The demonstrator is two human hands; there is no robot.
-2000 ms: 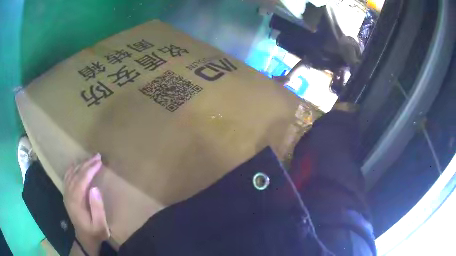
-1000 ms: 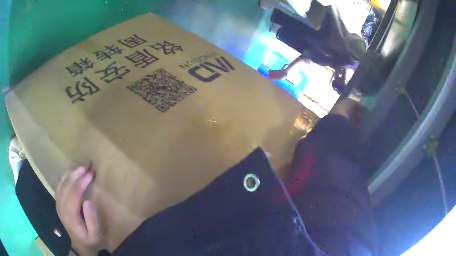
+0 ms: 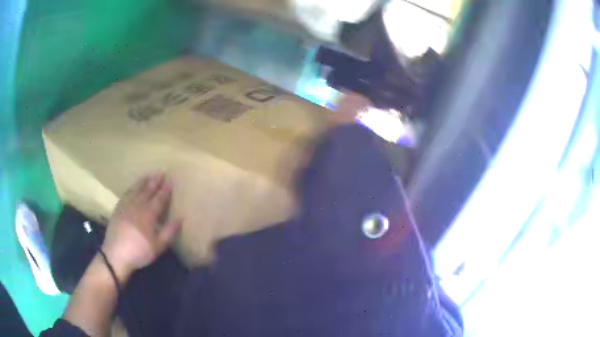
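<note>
A large brown carton [image 3: 230,155] with dark printed characters stands in front of me, its top and near side showing, blurred by motion. My left hand [image 3: 141,217] lies on its near side, fingers laid on the cardboard and thumb apart, not closed round anything. A dark cord is on the wrist. My dark sleeve and jacket with a metal eyelet cover the carton's lower right part. My right hand is not visible.
Green floor [image 3: 72,49] shows at the left and behind the carton. A white shoe [image 3: 36,250] is at the lower left. Another person's dark sleeve [image 3: 358,76] and blurred bright items are at the upper right. A dark, curved structure runs down the right side.
The view has shifted and blurred. My left hand shows further right and higher against the carton's side, with more forearm in view. My right hand, seen earlier at the right, no longer shows.
</note>
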